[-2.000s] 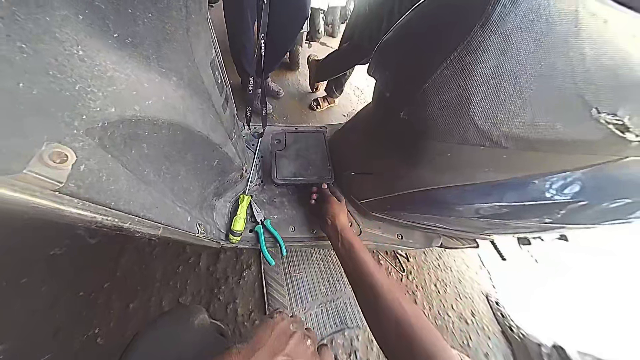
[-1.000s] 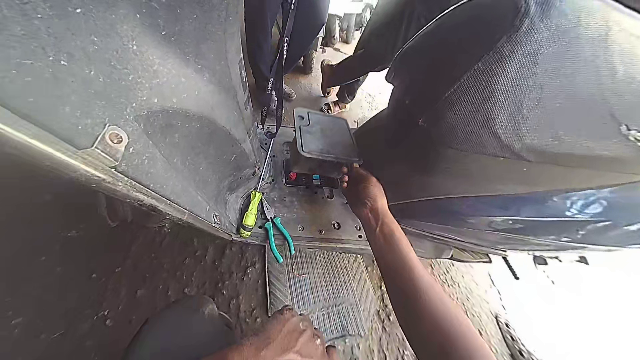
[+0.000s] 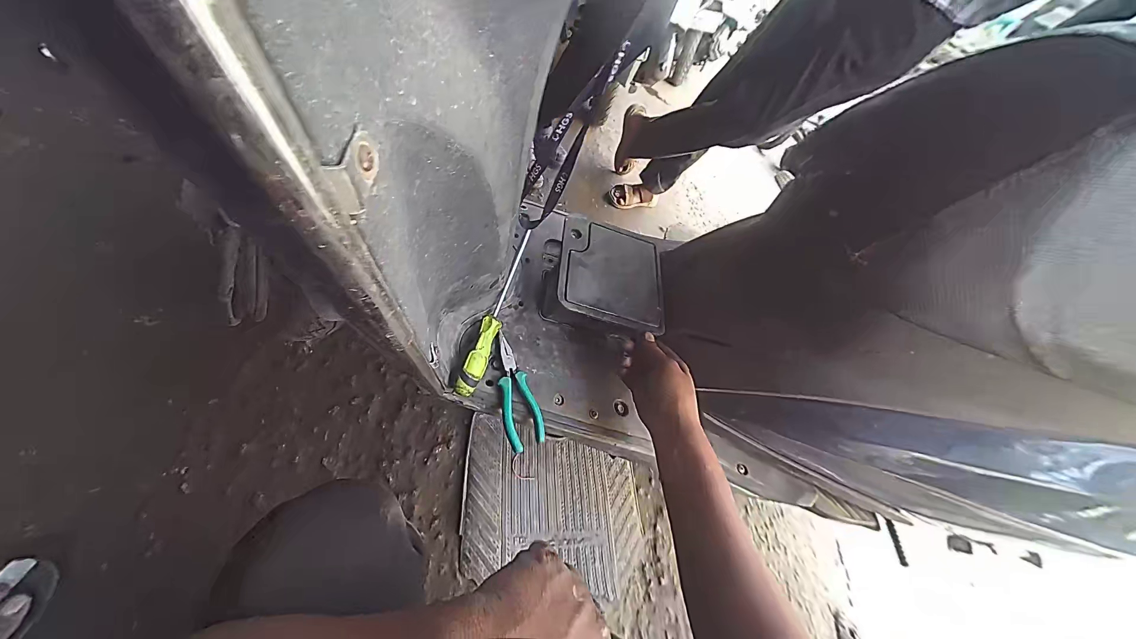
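Note:
My right hand (image 3: 661, 382) grips the near right corner of a black plastic cover (image 3: 614, 275), which is tilted slightly above the scooter's floorboard (image 3: 577, 377). What lies under the cover is hidden. My left hand (image 3: 541, 593) rests low in the view over a ribbed rubber mat (image 3: 550, 497); its fingers are curled down, and whether it holds anything is not visible. Left of the cover, a screwdriver with a yellow-green handle (image 3: 478, 357) leans on the floorboard, its shaft pointing away. Beside it lie pliers with teal handles (image 3: 521, 408), jaws toward the screwdriver.
The scooter's grey front shield (image 3: 399, 106) rises on the left, and its dark seat-side body panel (image 3: 843, 293) on the right. A black lanyard (image 3: 557, 155) hangs near the screwdriver tip. Beyond stands a person in dark trousers and sandals (image 3: 632, 195). Rough ground lies below.
One second ago the cover was raised higher, with red and blue parts showing beneath it; now it is lower and hides them. Two seconds ago it lay flat. The view has shifted.

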